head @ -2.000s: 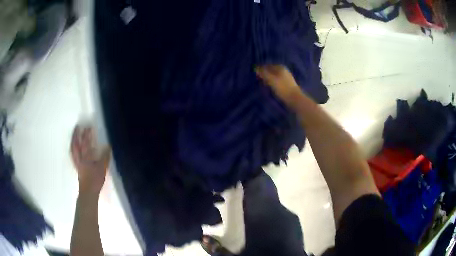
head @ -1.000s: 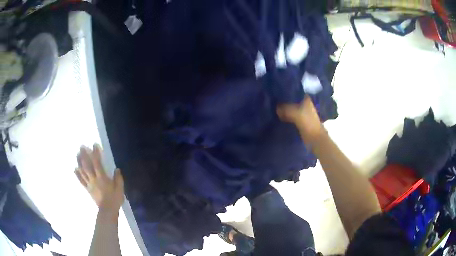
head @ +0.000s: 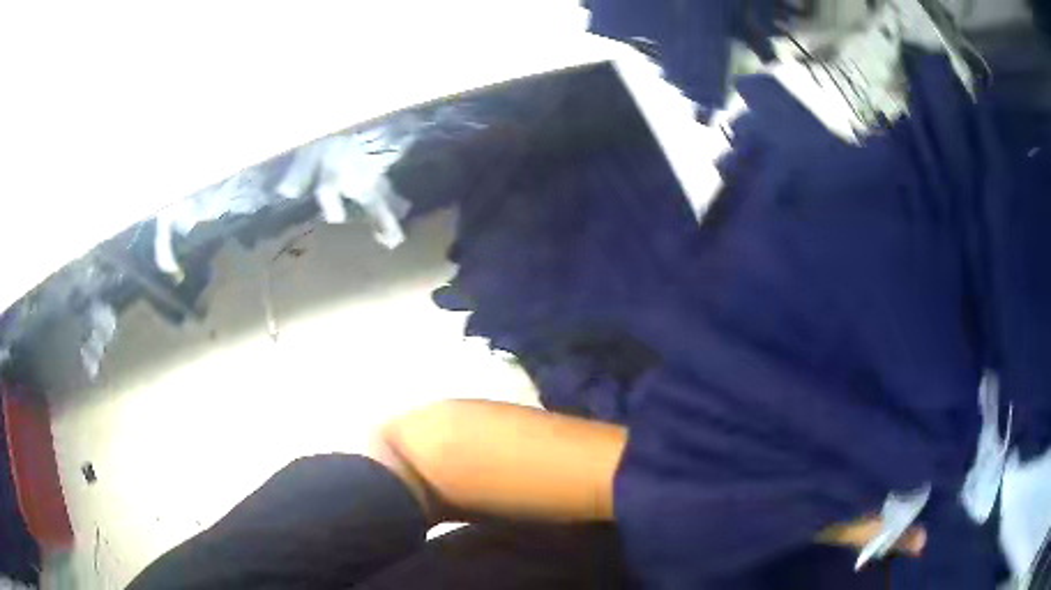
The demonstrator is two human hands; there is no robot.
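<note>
A large heap of navy cloth pieces (head: 807, 288) fills the right half of the view, with ragged edges and small white tags. My left forearm enters from the lower left and passes under the cloth, which drapes over it. Fingers of what looks like my left hand (head: 882, 536) show beside a white tag at the lower right, around the cloth; the rest of the hand is covered. My right hand is not in view.
A white table surface (head: 288, 92) spans the upper left, with whitish strips and dark scraps (head: 346, 179) along its edge. A red basket edge (head: 37, 461) stands at the far left. The pale floor (head: 242, 403) shows below the table.
The view has swung away from the earlier pile and table. Navy cloth now lies over my left forearm, which was bare beside the pile. My right hand has left the view.
</note>
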